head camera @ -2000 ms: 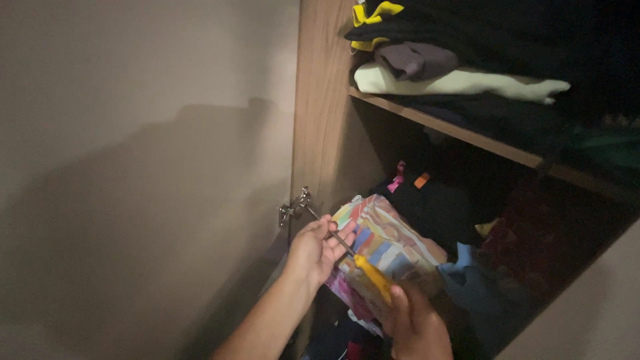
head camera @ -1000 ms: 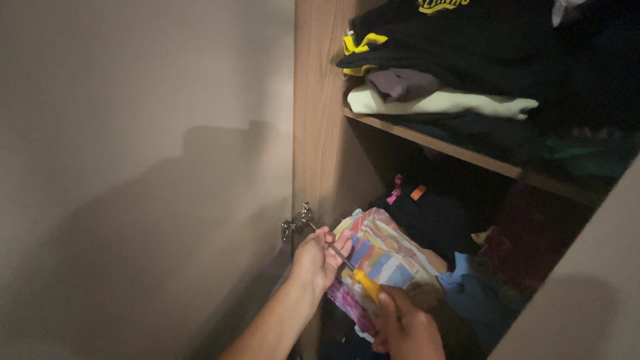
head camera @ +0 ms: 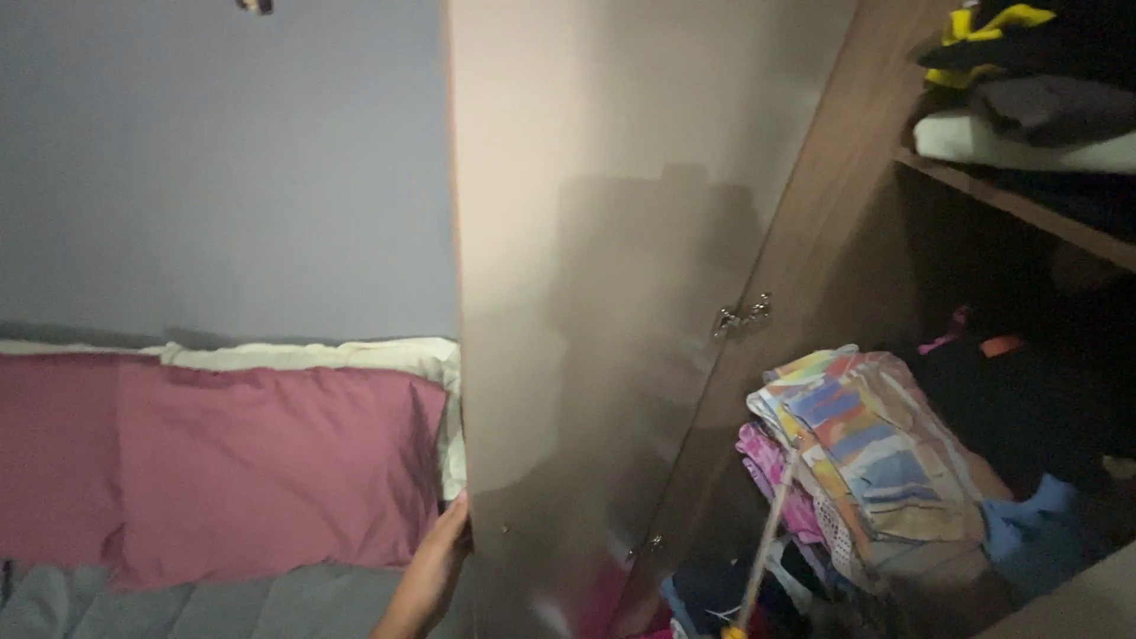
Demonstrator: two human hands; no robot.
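My left hand [head camera: 430, 572] grips the free edge of the cabinet door [head camera: 586, 355], low down, with the fingers out of sight behind it. My right hand is outside the view. At the bottom edge, the yellow handle [head camera: 735, 632] of a screwdriver just shows, its long metal shaft [head camera: 770, 541] pointing up in front of the folded clothes; what holds it cannot be seen. A metal hinge [head camera: 744, 315] joins the door to the wooden side panel [head camera: 821, 222], and a second hinge [head camera: 646, 547] sits lower.
Striped folded fabric [head camera: 865, 444] and other clothes lie in the lower compartment. Above them, a wooden shelf [head camera: 1021, 209] bears more clothes. Left of the door are a mauve pillow [head camera: 284, 461], a grey bedcover [head camera: 266, 608] and a blue-grey wall [head camera: 222, 177].
My left hand has left the screwdriver shaft near the hinge and moved left to the door's edge. My right hand has gone out of view. The view has swung left.
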